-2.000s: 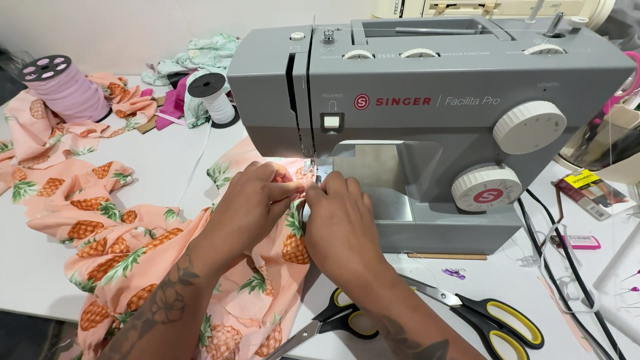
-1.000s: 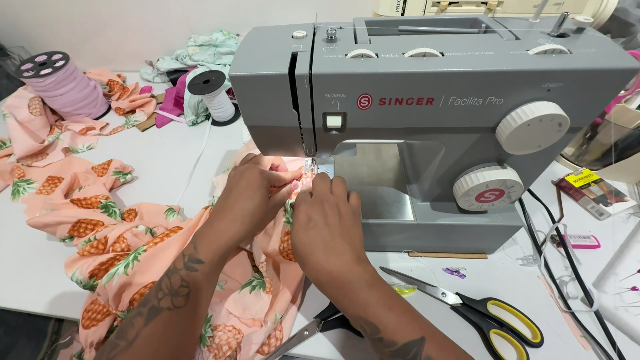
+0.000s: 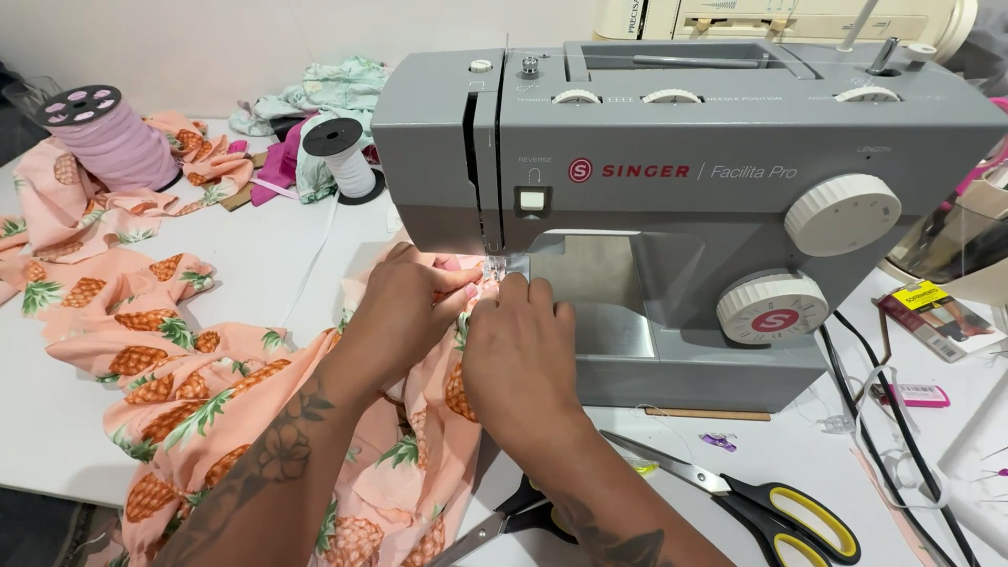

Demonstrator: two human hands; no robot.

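A grey Singer sewing machine (image 3: 669, 150) stands across the right of the head view. Peach fabric with a pineapple print (image 3: 409, 457) lies in folds at the left and runs up under the lit presser foot (image 3: 494, 269). My left hand (image 3: 409, 303) pinches the fabric between thumb and forefinger just left of the foot. Close in front of the foot, my right hand (image 3: 524, 346) rests on the fabric with its fingers bent down; the fingertips and their exact hold are hidden. The needle tip is too small to make out.
Yellow-and-black scissors (image 3: 756, 500) lie at right front; a second pair (image 3: 504, 524) is partly under my right forearm. Behind left stand a lilac spool (image 3: 118, 146) and a white elastic spool (image 3: 346, 165). Black cables (image 3: 890, 417) and a cardboard packet (image 3: 941, 319) are at far right.
My right hand has drawn slightly back from the needle area over the last two seconds. My left hand keeps its pinch beside the presser foot.
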